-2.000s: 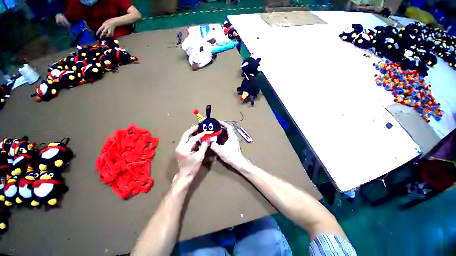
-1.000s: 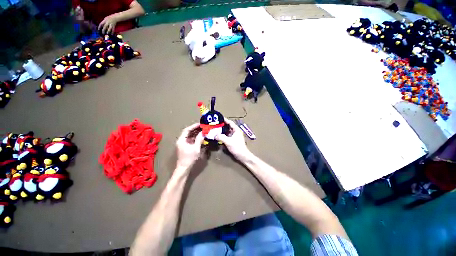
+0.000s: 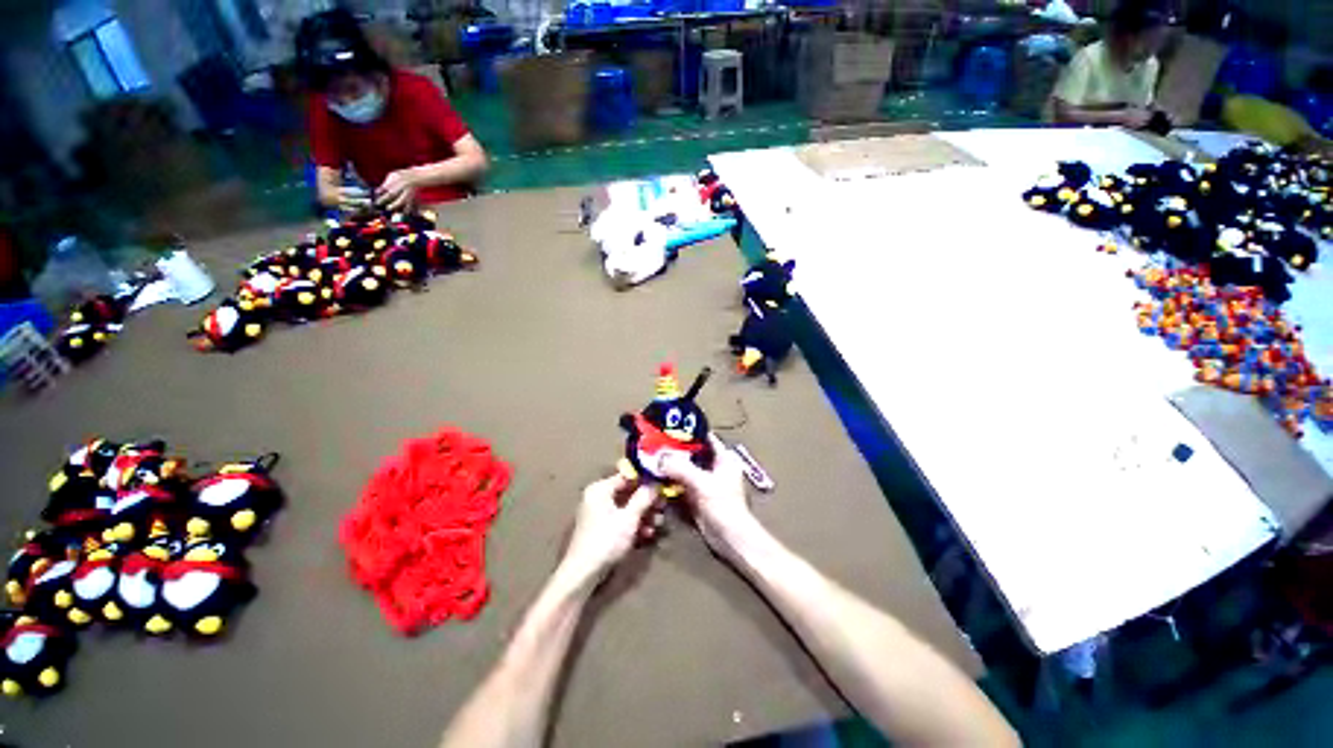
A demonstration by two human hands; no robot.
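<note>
A black plush penguin (image 3: 676, 427) with a white belly, a red scarf at its neck, a small striped party hat and a black hanging loop is held upright over the brown table. My left hand (image 3: 617, 514) grips its lower left side. My right hand (image 3: 712, 490) holds its lower right side, the fingers over the belly and scarf. Thread snips (image 3: 754, 468) lie just right of my right hand, partly hidden by it. A pile of red scarves (image 3: 427, 529) lies left of my hands.
Penguins with scarves (image 3: 146, 548) lie at the left, with another cluster (image 3: 344, 271) farther back. Two black penguins (image 3: 765, 314) lie at the table's right edge. A white table (image 3: 950, 322) stands right. A person in red (image 3: 392, 132) sits opposite.
The view has tilted up, showing more of the room. The penguin now leans slightly, its loop tilted right, and my left hand has moved from its side to lower down.
</note>
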